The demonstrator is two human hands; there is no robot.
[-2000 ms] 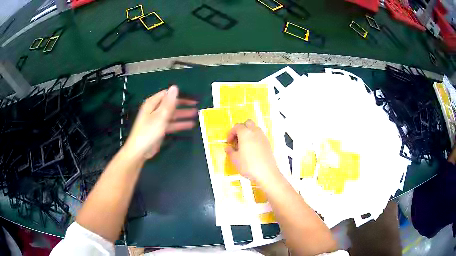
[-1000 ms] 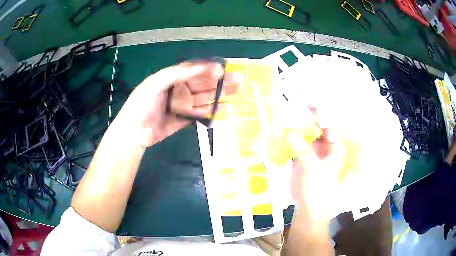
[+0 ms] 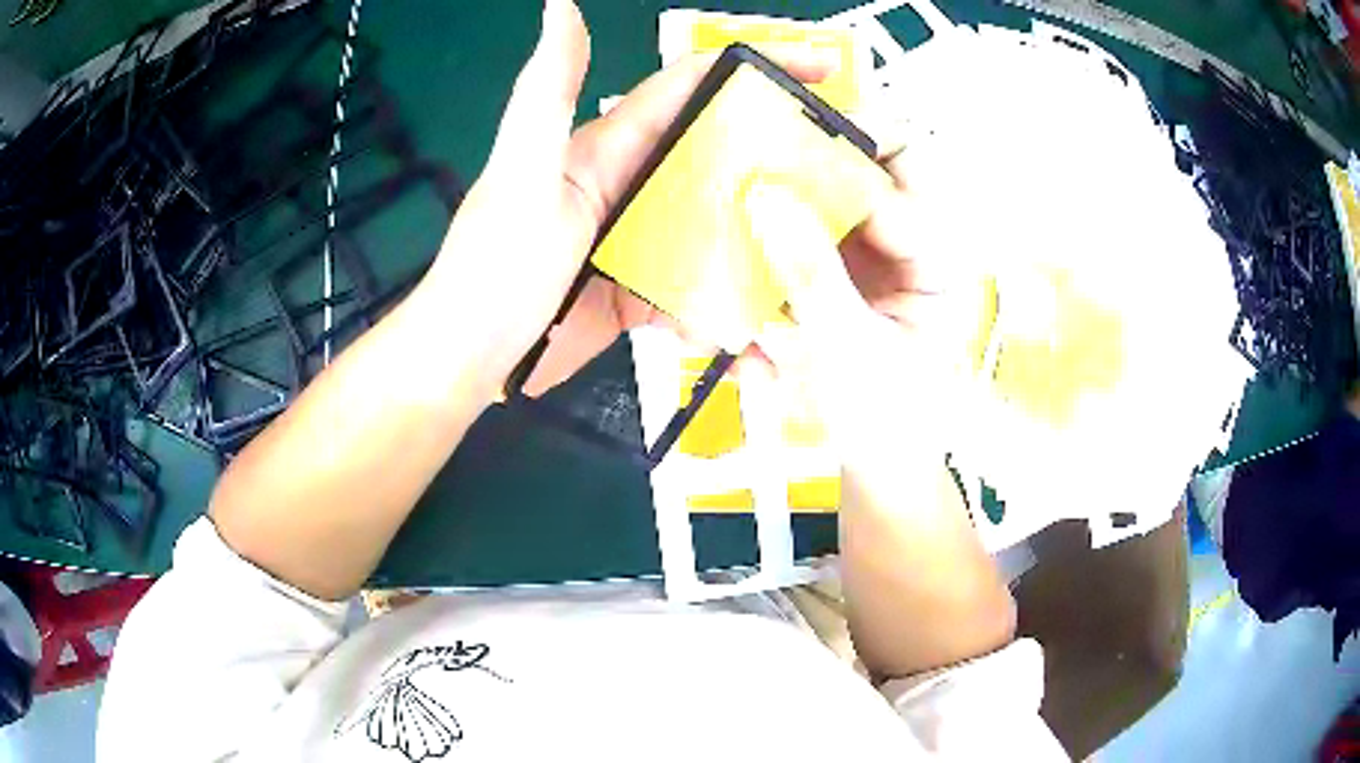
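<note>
My left hand (image 3: 559,246) holds a black plastic frame (image 3: 798,102), tilted, in front of my chest. A yellow die-cut piece (image 3: 694,194) covers the frame's upper, larger window; the lower, smaller window is open. My right hand (image 3: 835,283) is at the right side of the frame, its fingers on the yellow piece and the frame edge. Glare washes out part of this hand. Below the hands lies the sticker sheet (image 3: 713,420) with yellow rectangles and empty white windows at its near end.
A large white waste pile (image 3: 1178,283) with loose yellow pieces (image 3: 1066,350) is at the right. Dark tangled frames (image 3: 112,276) lie at the left, and another black heap (image 3: 1290,224) at the far right. A brown box (image 3: 1104,626) and a person's dark sleeve (image 3: 1290,522) show lower right.
My hands have come together around the frame. The yellow piece from my right hand now lies over the frame's larger window. The camera view has tilted down towards my shirt.
</note>
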